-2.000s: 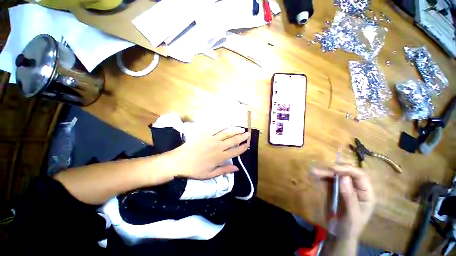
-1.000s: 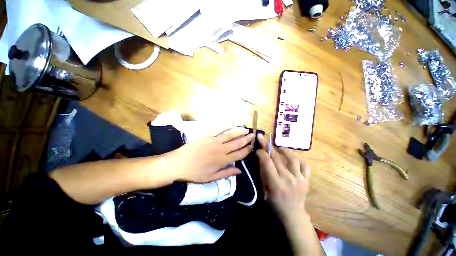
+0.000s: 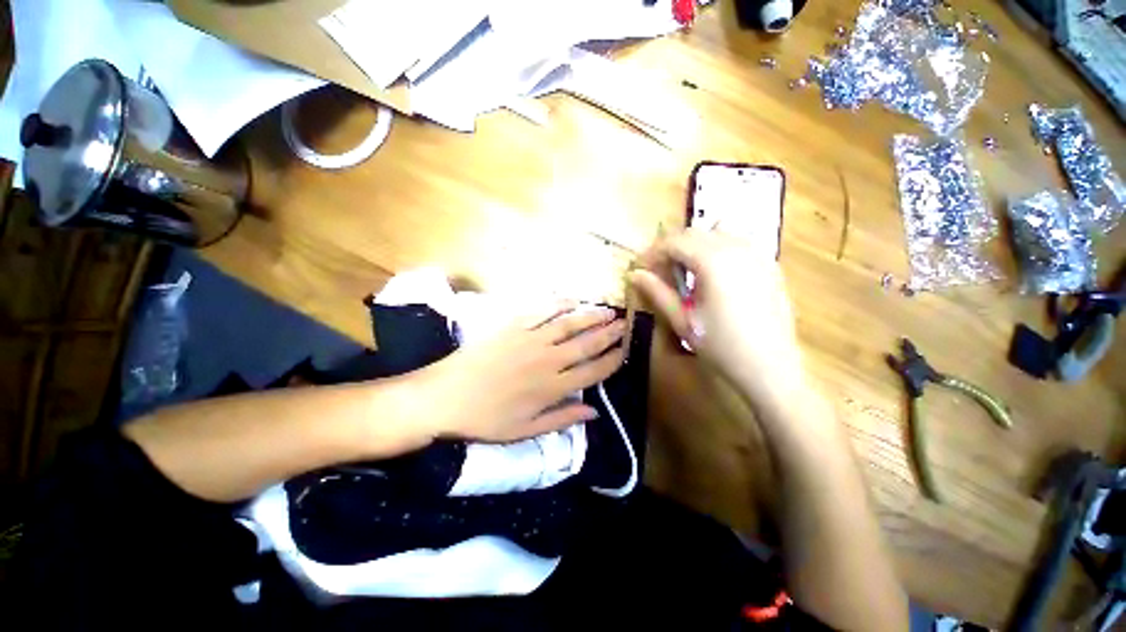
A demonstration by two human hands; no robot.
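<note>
The black-and-white garment (image 3: 426, 506) lies across my lap and the table edge, its black band (image 3: 635, 401) under my left fingertips. My left hand (image 3: 531, 377) lies flat on it, pressing it down. A white cord (image 3: 621, 444) curves beside my left hand. A narrow tan strip (image 3: 630, 324) stands by the left fingertips. My right hand (image 3: 722, 296) is just right of the strip, fingers bent at its upper end, with the marking pen (image 3: 689, 316) in it, its red section showing. My right hand partly covers the lit smartphone (image 3: 737, 198).
Nippers (image 3: 924, 407) lie to the right, with bags of silver fittings (image 3: 945, 210) behind them. A glass press pot (image 3: 148, 161), a tape roll (image 3: 335, 161) and paper sheets (image 3: 494, 56) are at the back left. Part of a black thread cone (image 3: 772, 15) shows at the top edge.
My right hand came from the right to the band, then moved up and away to the strip's upper end, over the phone's lower part. My left hand stays on the garment.
</note>
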